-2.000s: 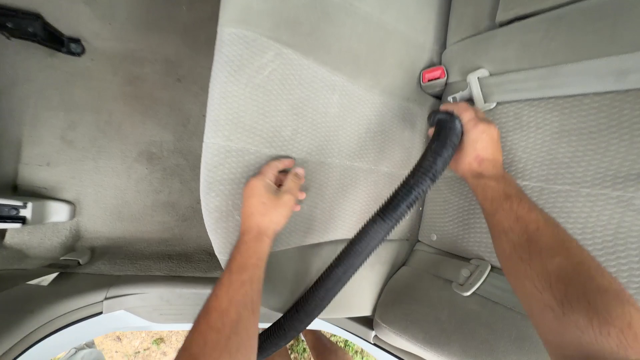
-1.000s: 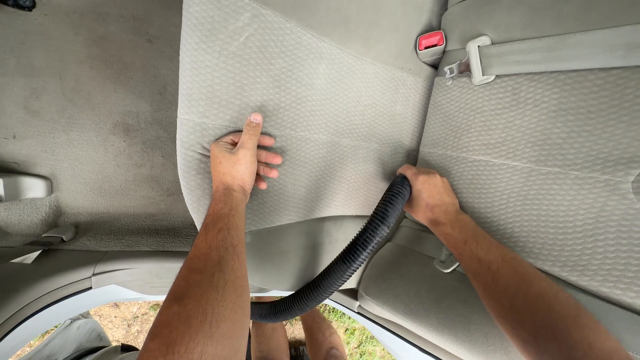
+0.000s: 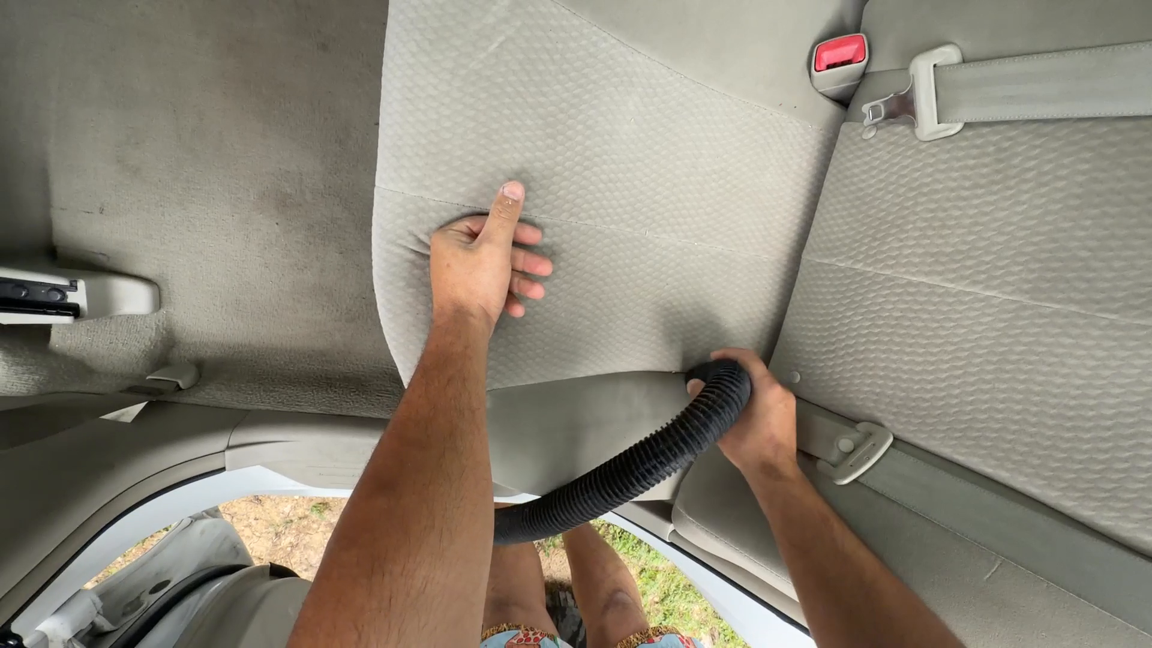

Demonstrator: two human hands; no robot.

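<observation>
A light grey fabric car seat cushion (image 3: 612, 180) fills the middle of the view. My left hand (image 3: 486, 256) rests on it near its front edge, thumb up and fingers spread, holding nothing. My right hand (image 3: 751, 405) grips the end of a black corrugated vacuum hose (image 3: 621, 481) at the cushion's near rear corner, by the seatback (image 3: 981, 243). The hose curves down and left, passing behind my left forearm. Its nozzle tip is hidden by the hand and the bend.
A red seat belt buckle (image 3: 840, 56) and a belt tongue (image 3: 925, 92) lie at the cushion's rear. Another belt (image 3: 954, 495) runs along the lower right. Carpeted floor (image 3: 225, 198) with dark stains is at left. Below are the door sill (image 3: 297, 450), the person's legs and grassy ground.
My right hand has moved with the hose end from beside the red buckle to the cushion's near rear corner. My left hand has gone from raised, curled fingers to resting on the cushion.
</observation>
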